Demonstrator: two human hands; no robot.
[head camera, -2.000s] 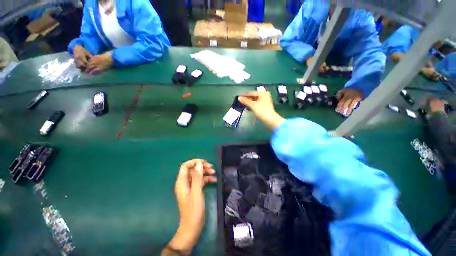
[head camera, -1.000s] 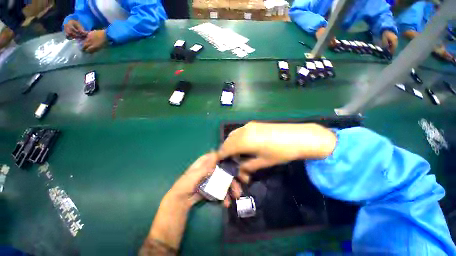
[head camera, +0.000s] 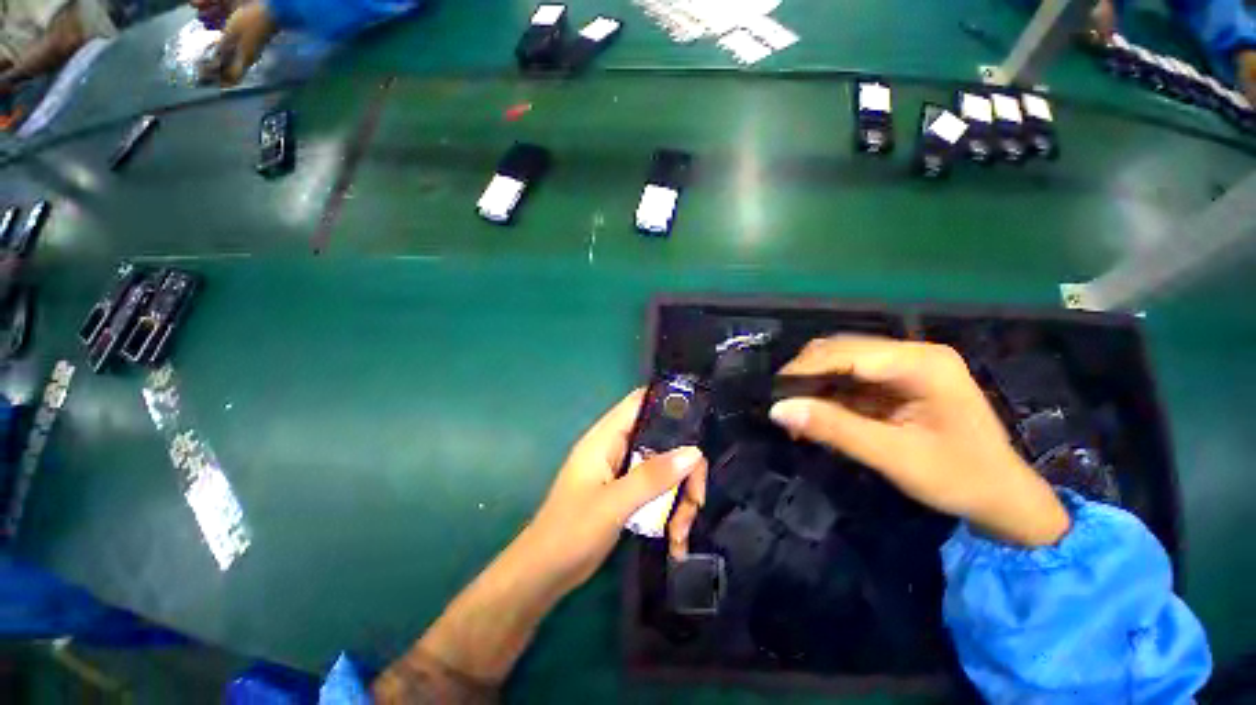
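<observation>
My left hand (head camera: 590, 507) holds a black phone unit (head camera: 676, 411) over the tray's left edge. Its round detail is at the far end, and its white patch, partly under my thumb, is at the near end. My right hand (head camera: 920, 424) is over the black parts tray (head camera: 788, 306), palm down, thumb and fingers close together. The space between its fingertips is dark, so I cannot tell if a part is pinched there. Small black parts (head camera: 802, 508) lie loose in the tray. A squarish glossy part (head camera: 696, 584) lies below my left fingers.
Two handsets (head camera: 663, 193) lie on the green belt ahead, with a group of handsets (head camera: 1010, 124) farther right. Black housings (head camera: 142, 317) and a pale strip of small parts (head camera: 207, 499) lie at left. A metal post (head camera: 1171, 248) stands at right. Other workers' hands show across the line.
My right hand first left a handset on the belt, met my left hand at a unit, then moved right over the tray. My left hand now holds the unit with its round detail showing.
</observation>
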